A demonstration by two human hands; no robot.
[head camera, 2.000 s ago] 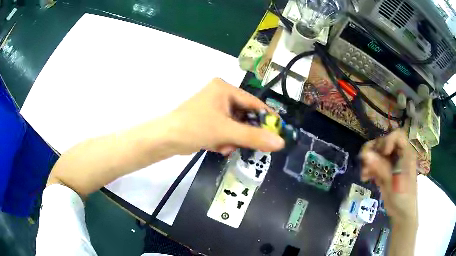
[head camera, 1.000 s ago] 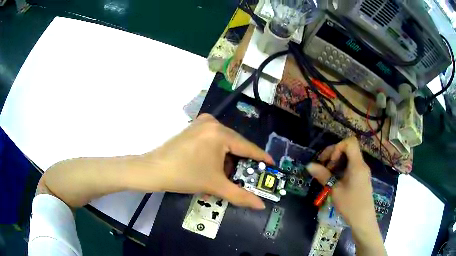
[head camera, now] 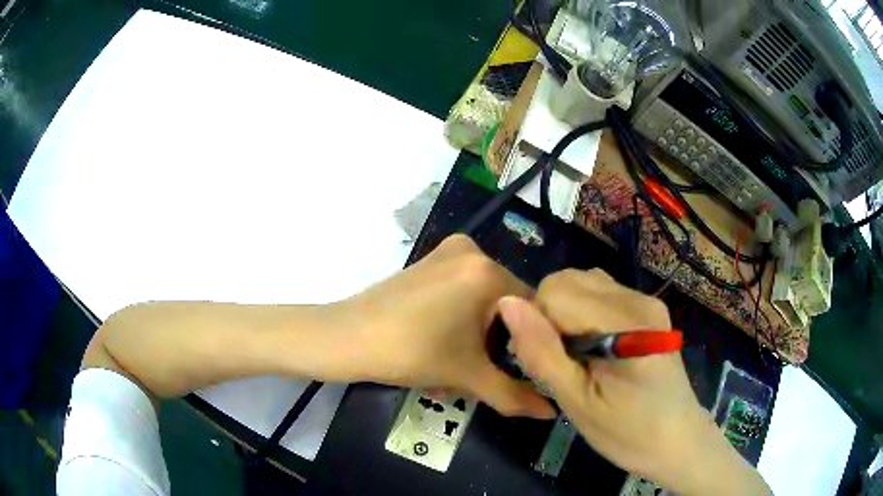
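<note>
My left hand (head camera: 441,320) is around the power supply board (head camera: 504,347). Only a small dark part of the board shows between the hands. My right hand (head camera: 600,363) is against my left hand and holds a red and black pen-like probe (head camera: 647,343), its red end pointing right. The probe's tip is hidden by the fingers. The contact board seen earlier beneath the hands is hidden.
A cream power strip (head camera: 428,438) lies below my left hand, and a narrow terminal plate (head camera: 556,448) beside it. A white sheet (head camera: 223,174) lies left. A glass bulb (head camera: 629,44), black cables and a grey meter (head camera: 721,126) stand at upper right.
My right hand has moved left onto the board and meets my left hand. The board, open to view a second ago, is now mostly covered. The red probe has turned to lie nearly level.
</note>
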